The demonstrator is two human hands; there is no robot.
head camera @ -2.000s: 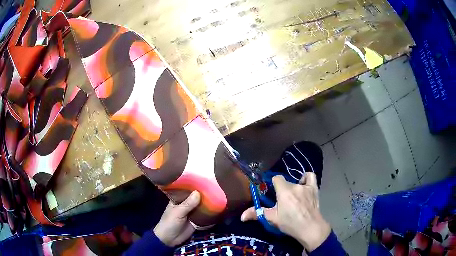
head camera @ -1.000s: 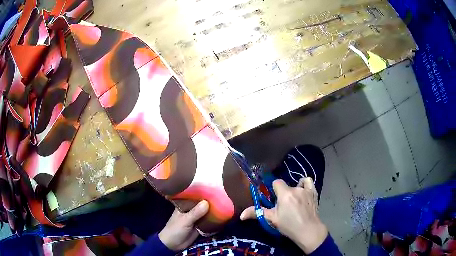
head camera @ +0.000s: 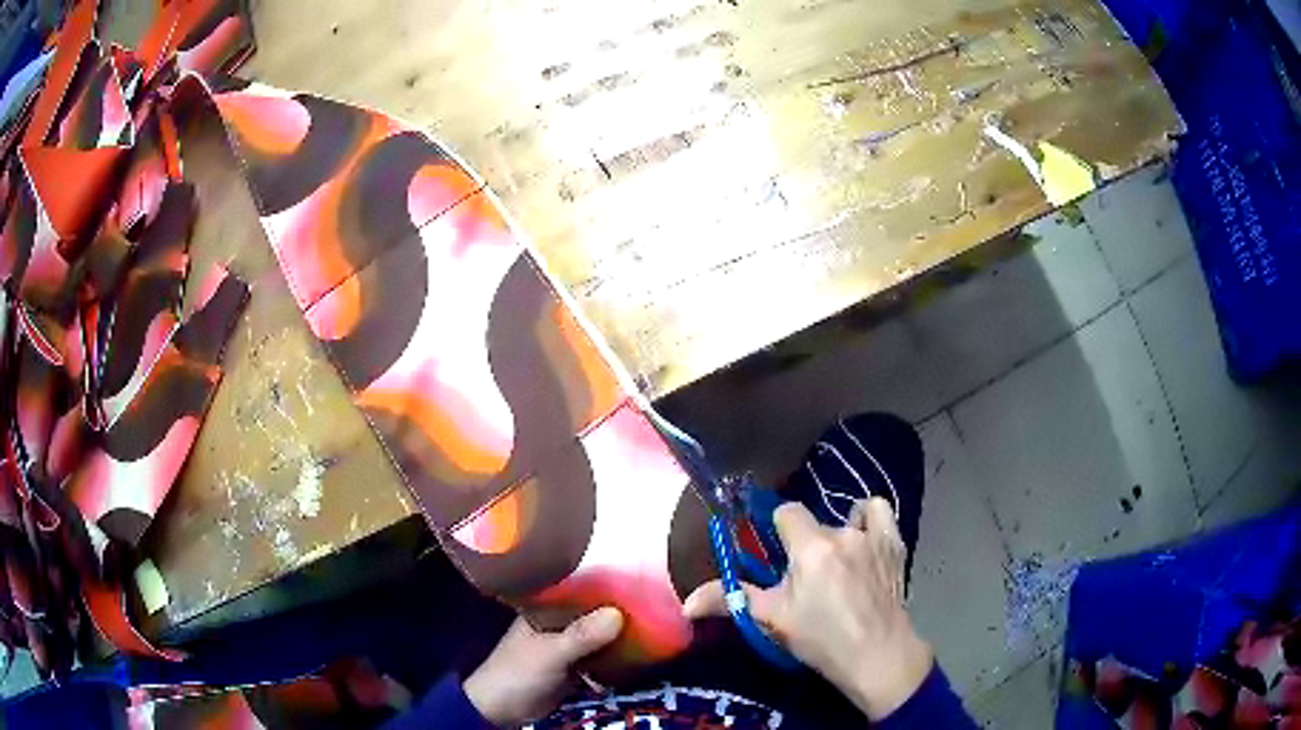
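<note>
A long printed fabric panel point(head camera: 428, 328) in brown, pink, orange and white runs from the far left of the table over its front edge toward my lap. My left hand point(head camera: 549, 663) grips its near end, thumb on top. My right hand point(head camera: 828, 599) holds blue-handled scissors point(head camera: 745, 549), blades pointing up-left at the panel's right edge. A thin white strip point(head camera: 668, 425) lies along that edge at the blades. How far the blades are open I cannot tell.
A tangled heap of printed pieces point(head camera: 107, 328) covers the left of the wooden table point(head camera: 856, 186). A yellow scrap point(head camera: 1066, 171) lies near its right corner. Blue containers stand right point(head camera: 1234, 214) and lower right point(head camera: 1141, 592). A dark shoe point(head camera: 863, 464) is below.
The panel has slid down and right toward me, and my left hand has moved with it. My right hand and the scissors have stayed almost in place.
</note>
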